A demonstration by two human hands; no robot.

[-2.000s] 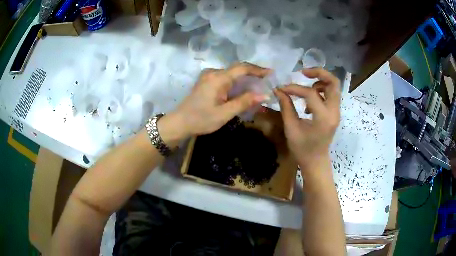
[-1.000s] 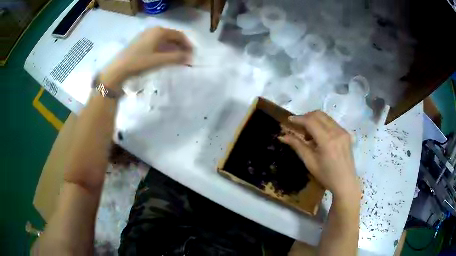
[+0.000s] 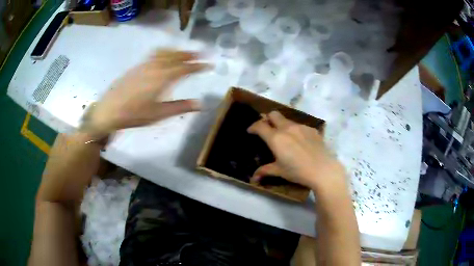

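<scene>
The shallow brown cardboard parts tray [image 3: 208,148] stands near the table's front edge with a dark heap of small black parts [image 3: 231,140] in it. My right hand [image 3: 291,148] reaches into the tray, fingers apart over the heap; whether a part is between the fingertips cannot be told. My left hand [image 3: 150,93] is blurred, above the table left of the tray, with thumb and fingers apart and nothing seen in it. Translucent cups [image 3: 271,71] lie loose in a pile behind the tray.
A large brown carton [image 3: 405,57] stands at the far right. A phone [image 3: 50,35], a small cardboard tray [image 3: 91,17] and a blue can [image 3: 124,8] are at the far left. Black specks [image 3: 374,182] lie at right. A carton of whitish cups [image 3: 106,221] is below the table.
Since two seconds ago, the hands have parted and the cup held between them is gone from them. In the last second, my right hand has moved deeper into the tray and opened wider.
</scene>
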